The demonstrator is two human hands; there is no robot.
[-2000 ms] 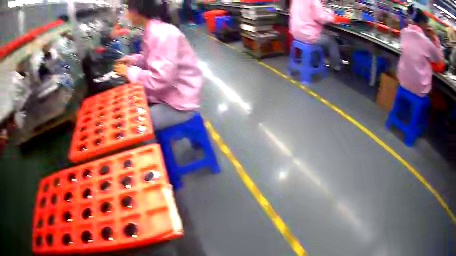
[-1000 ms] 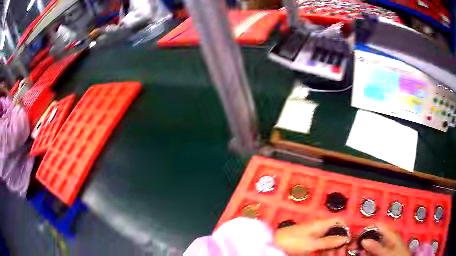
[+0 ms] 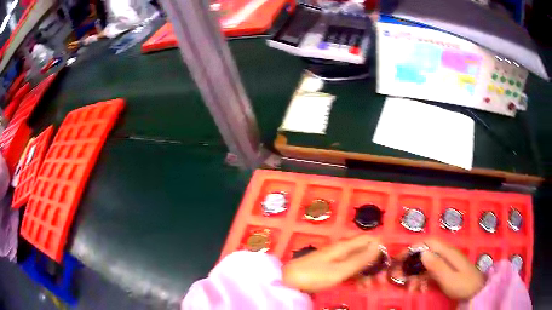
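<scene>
The orange-red watch tray (image 3: 387, 184) lies in front of me. Its back row holds a white-dial watch head (image 3: 275, 203), a gold-dial watch head (image 3: 317, 209), a black-dial watch head (image 3: 367, 216) and several silver-dial ones. My left hand (image 3: 333, 263) is over the tray, holding a dark-dial watch head (image 3: 377, 260) at its fingertips. My right hand (image 3: 451, 269) holds another black-dial watch head (image 3: 414, 262), close beside the first. A silver-rimmed watch head shows between and just below my fingertips. The hands hide part of the tray's middle and front pockets.
A wooden ledge (image 3: 363, 160) runs behind the tray, by a grey metal post (image 3: 212, 79). Beyond are a paper slip (image 3: 308, 112), a blank sheet (image 3: 425, 131), a colour chart (image 3: 436, 63) and a calculator (image 3: 324, 37). An empty-looking tray (image 3: 72, 163) lies at left.
The view has swung from the aisle and other trays to my own bench, then shifted a little right. Both hands remain over the tray with watch heads, their fingertips now further clear of the sleeves.
</scene>
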